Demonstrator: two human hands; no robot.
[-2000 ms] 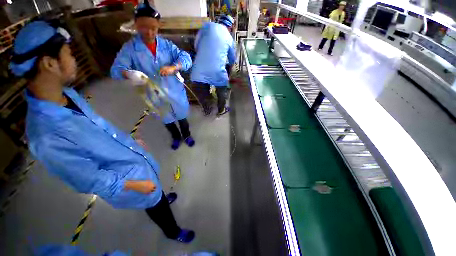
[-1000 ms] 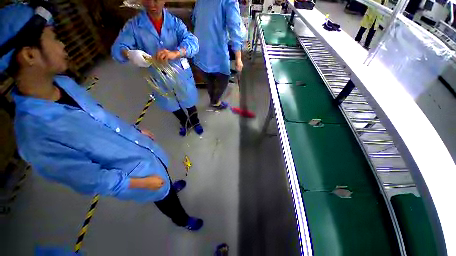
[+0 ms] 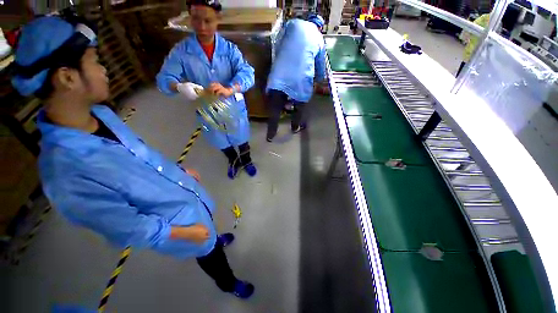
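Neither of my hands shows as a hand; only a blurred patch of blue cloth lies at the bottom left edge. Nearest in front on the right is the line with flat green boards, each with small fittings. A person facing me holds a coil of thin pale yellow cable in both hands, a white glove on one of them. The coil hangs in loose loops before the blue coat.
A person in blue stands close on the left. Another person bends over beside the line. A small yellow item lies on the grey floor. Silver rollers and a long white ledge run along the right. Striped tape marks the floor.
The view has shifted. The person with the coil has brought both hands together at its top. The farther person straightened up, then bent down again; the red item on the floor no longer shows there.
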